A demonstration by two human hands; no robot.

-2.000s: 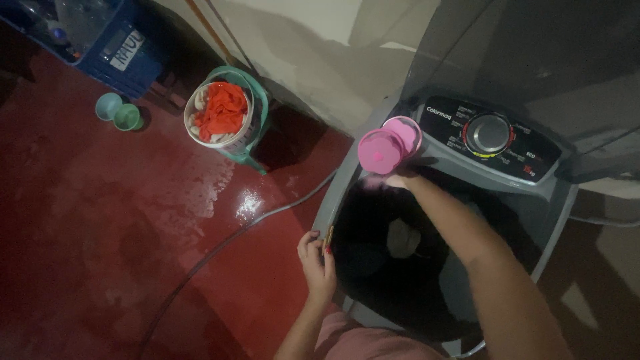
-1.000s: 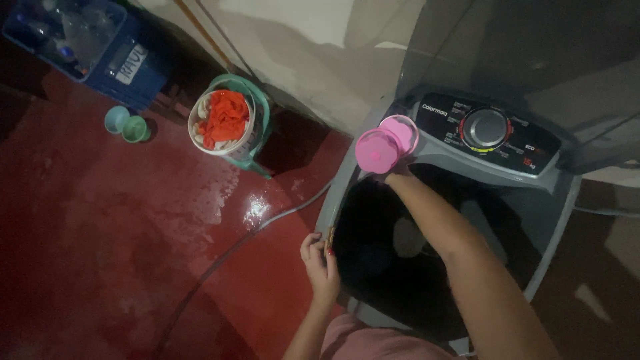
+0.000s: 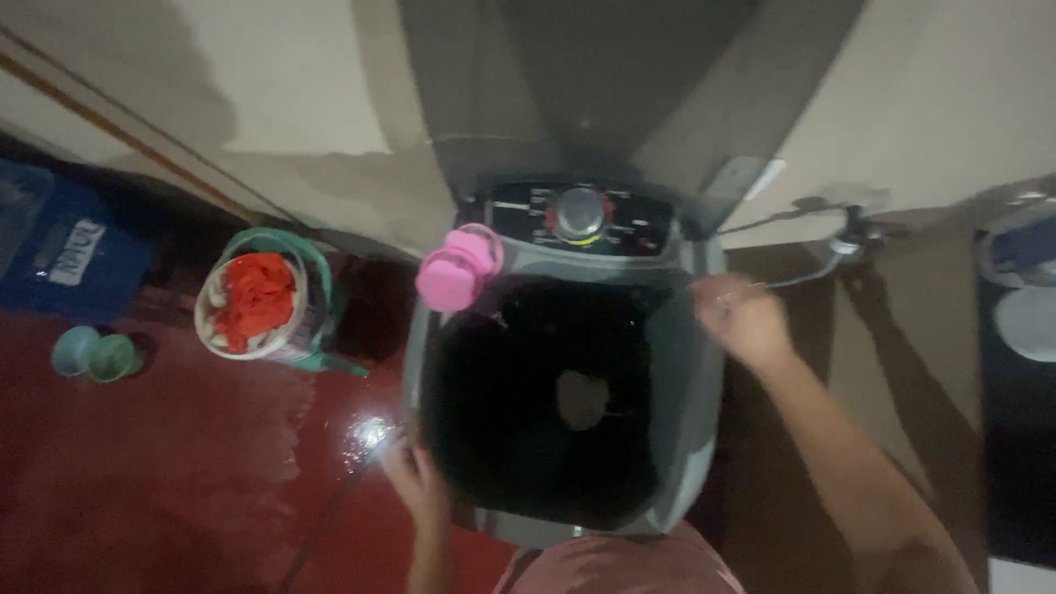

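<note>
A grey top-loading washing machine (image 3: 697,462) stands before me with its lid up and dark water in the tub. My left hand (image 3: 417,474) rests at the machine's left rim, blurred; whether it grips anything is unclear. My right hand (image 3: 738,318) is at the upper right rim, fingers curled, also blurred. Two pink plastic containers (image 3: 450,280) sit at the tub's upper left corner, touching each other. Behind the tub, the control panel has a round dial (image 3: 580,214). A pale patch (image 3: 583,399) shows in the dark water.
On the left, a white bucket (image 3: 309,330) of red and pale cloth stands on a green stool (image 3: 330,363). Beyond are a blue crate (image 3: 115,272) and small blue (image 3: 73,351) and green cups (image 3: 114,358) on the wet red floor. A tap (image 3: 850,235) with a hose is on the right wall.
My right hand has moved from beside the pink containers to the machine's right rim. The view has swung right, bringing the tap in.
</note>
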